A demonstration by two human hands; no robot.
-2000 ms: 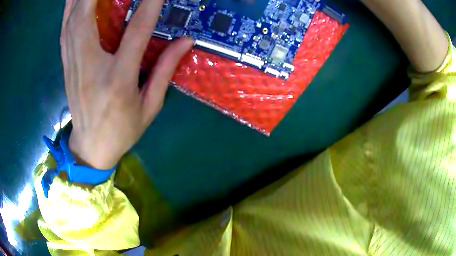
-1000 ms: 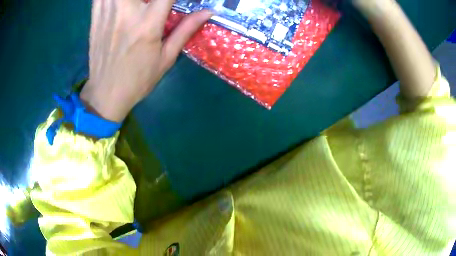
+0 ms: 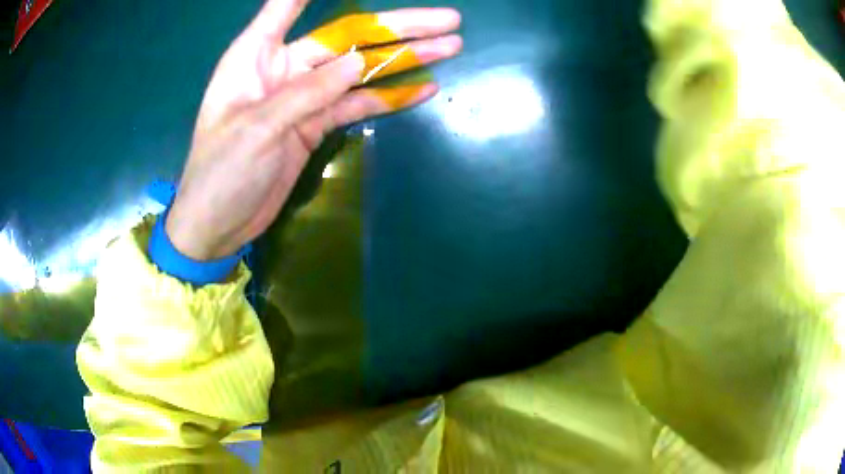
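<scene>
My left hand (image 3: 269,120) is at the upper left, palm towards the camera, with a blue wrist strap (image 3: 193,259). Amber tape (image 3: 389,61) lies across three of its fingers, which point right and are somewhat apart. My thumb tip touches the tape at the middle one of these fingers. A thin bright edge shows on the tape there. The index finger points up and is cut off by the top edge. My right hand is out of the picture; only the yellow right sleeve shows.
The dark-green bench (image 3: 482,241) has a strong glare patch. A wide olive see-through film strip (image 3: 320,278) lies on it below my left hand. A red corner (image 3: 31,20) shows at the upper left. Blue material (image 3: 56,449) shows at the lower left.
The circuit board and the red bubble bag under it have left the middle of the view. My left hand has turned palm up, showing the amber tape. The right arm has moved up; its hand is out of view.
</scene>
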